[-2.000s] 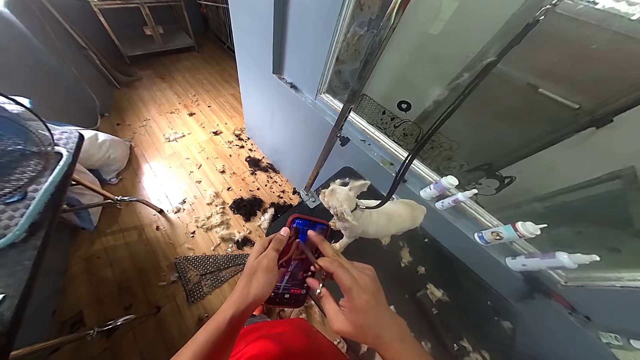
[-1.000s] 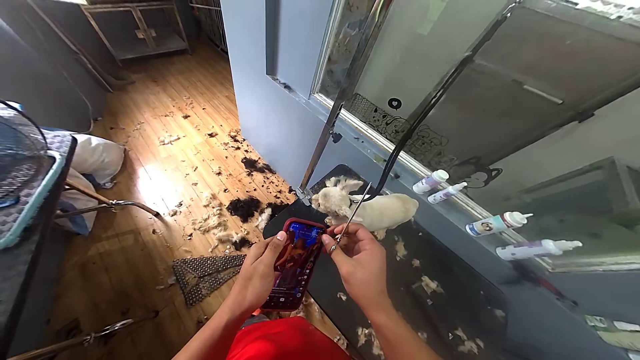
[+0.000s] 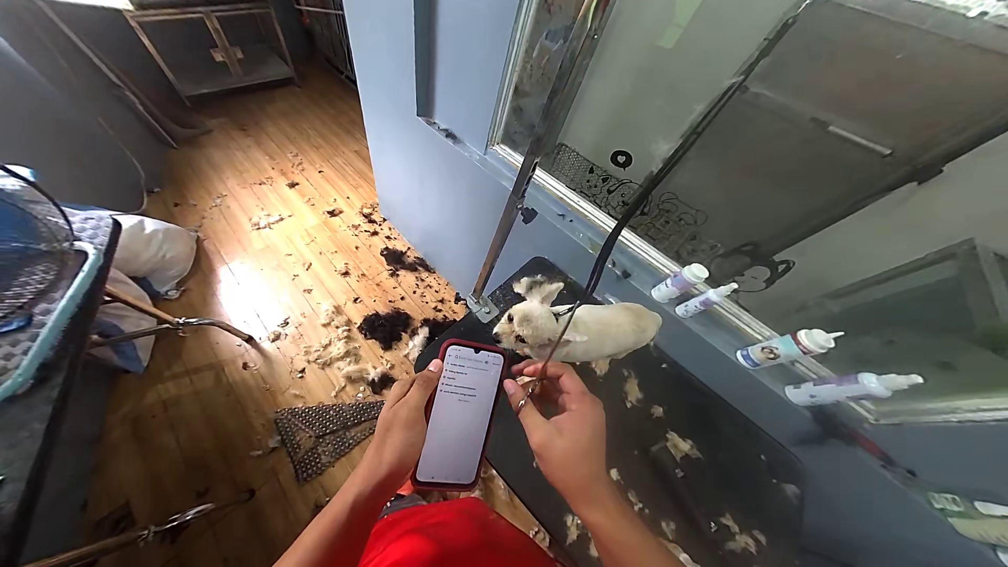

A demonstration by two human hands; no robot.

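My left hand holds a smartphone in a red case, its bright screen showing lines of writing. My right hand is just right of the phone, with slim metal scissors between its fingers, blades pointing up. Past the hands, a small cream dog with clipped fur stands on a black grooming table, its head toward the phone. A dark cord comes down to the dog's neck from above. The scissors' finger rings are partly hidden by my fingers.
A metal post is clamped to the table's far edge. Several bottles line the window ledge at the right. Fur clumps and a dotted mat lie on the wooden floor. Another table stands at the left.
The phone's screen has gone from dark and colourful to mostly white. My right hand was over the screen two seconds ago and is now beside the phone. The dog remains on the table.
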